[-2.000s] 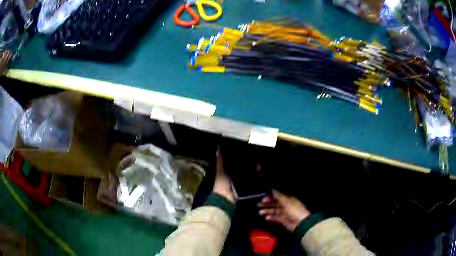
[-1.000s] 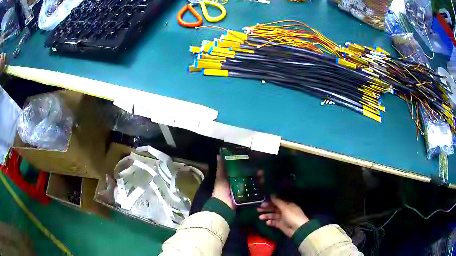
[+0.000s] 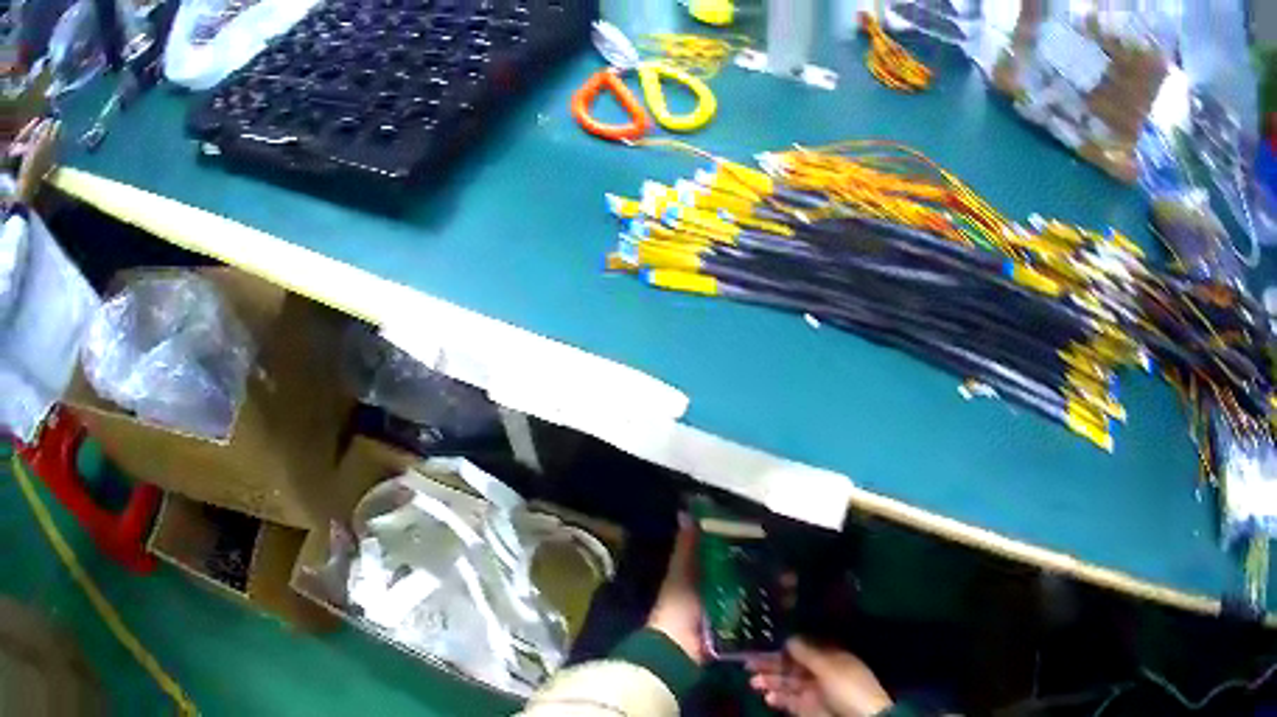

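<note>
A smartphone with a dark green screen is held below the bench's front edge. My left hand holds it along its left side. My right hand is at the phone's lower right corner, fingers loosely curled; whether it touches the phone is hard to tell. On the green bench top lies a row of black-sleeved cables with yellow ends and blue tips. Thin orange lead wires lie behind them.
Scissors with orange and yellow loops lie behind the cables. A black tray is at the back left. White adhesive pieces line the bench edge. Below stand cartons; one holds curled white strips. Bagged parts are at the rear right.
The bench, cables and cartons have shifted down and right in the picture. The phone, edge-on at first, now shows its screen. The right hand is nearer the phone's lower corner.
</note>
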